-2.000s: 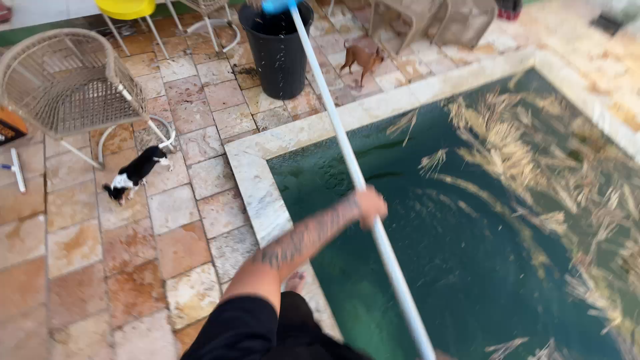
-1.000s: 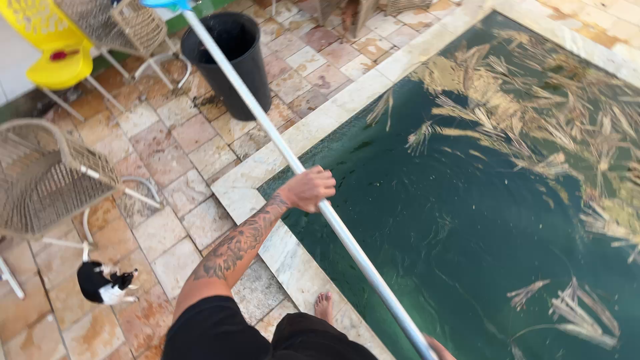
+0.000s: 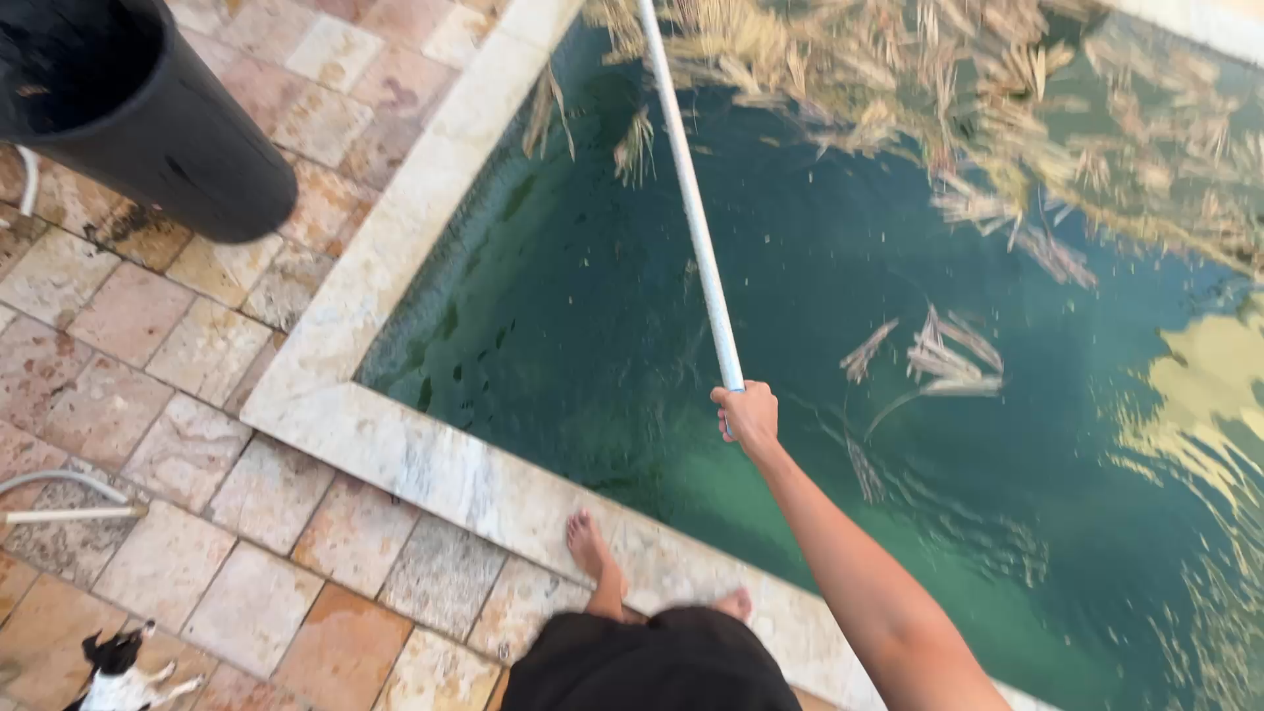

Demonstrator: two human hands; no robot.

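Note:
My right hand (image 3: 748,410), its arm stretched out over the pool, is closed around the lower end of a long metal pole (image 3: 694,212). From there the pole runs up and slightly left over the green water (image 3: 612,326) and leaves the view at the top, so its far end is hidden. Dry palm fronds (image 3: 820,59) float thickly across the upper part of the pool. A smaller clump of dry frond pieces (image 3: 953,355) floats to the right of my hand. My left hand is out of view.
My bare feet (image 3: 590,545) are on the pale stone coping (image 3: 425,469). A black plastic bin (image 3: 188,128) stands on the stone paving at the upper left. A black and white dog (image 3: 118,671) is at the lower left, below a chair's metal leg (image 3: 74,513).
The pole has swung from the bin side to over the pool. My tattooed left hand, earlier around its middle, has gone from view. The view has turned towards the water.

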